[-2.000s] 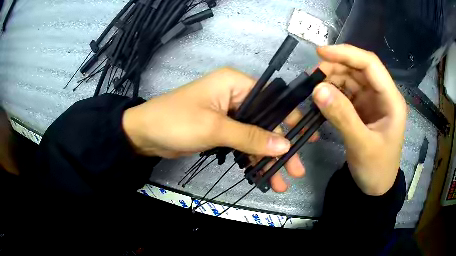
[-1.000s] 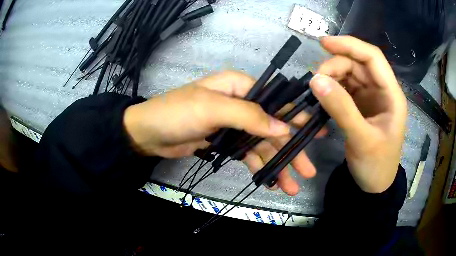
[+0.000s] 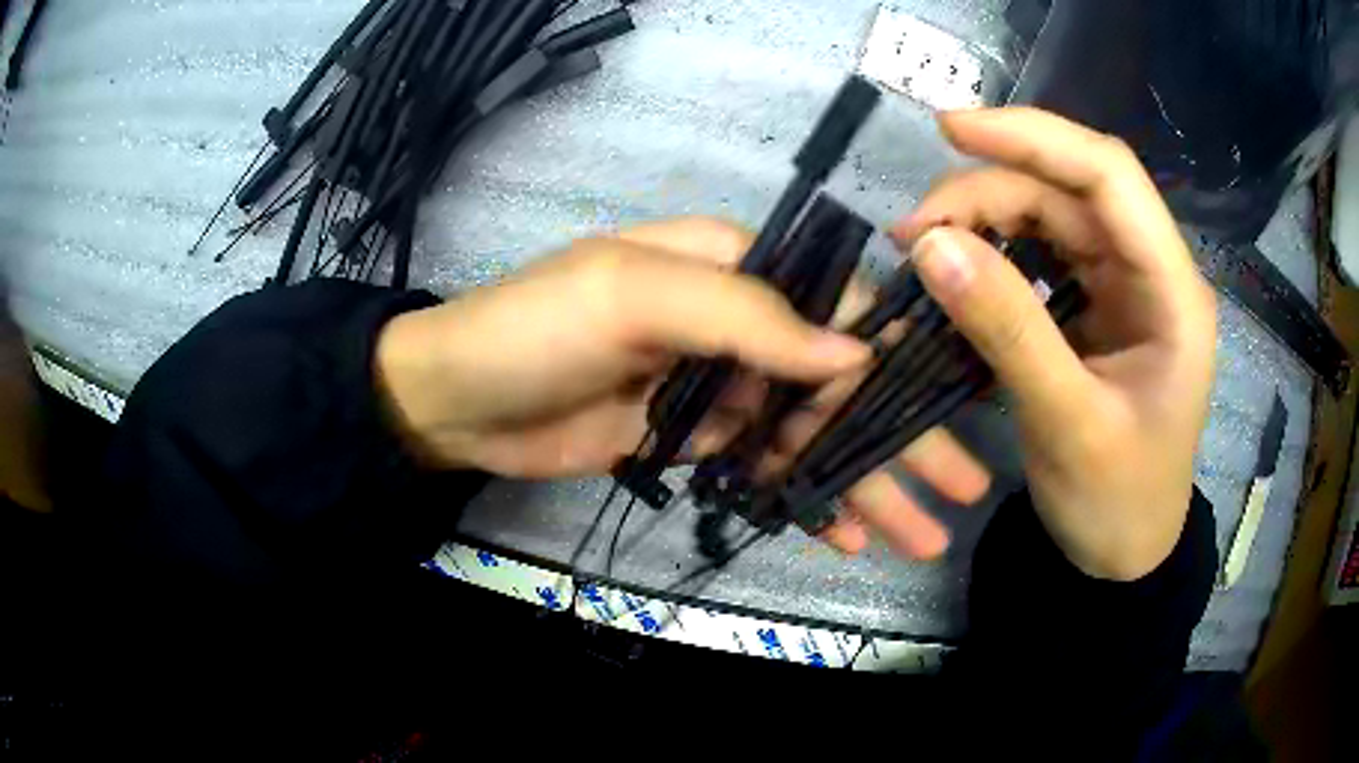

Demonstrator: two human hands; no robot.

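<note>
My left hand (image 3: 596,350) holds several black antennas (image 3: 838,127) in a fan, thumb on top and fingers below. One antenna sticks out up and right with its wider flat end. My right hand (image 3: 1066,321) holds the wider ends of other antennas (image 3: 909,388) of the bunch between thumb and fingers; their narrow ends lie over my left fingers. The hinge joints (image 3: 644,485) and thin cables (image 3: 601,522) hang at the lower left of the bunch, partly blurred. Cable tips are too blurred to tell.
A loose antenna pile (image 3: 432,112) lies at the upper left. A dark plastic bag (image 3: 1177,105) and a whitish number plate (image 3: 921,60) are at the upper right. A trimming knife (image 3: 1249,507) and a dark strip (image 3: 1289,313) lie at the right. A printed strip (image 3: 701,619) runs along the near edge.
More antennas have come over to my right hand, and the group left under my left thumb is thinner. My left fingers have moved slightly right. The pile and knife have not moved.
</note>
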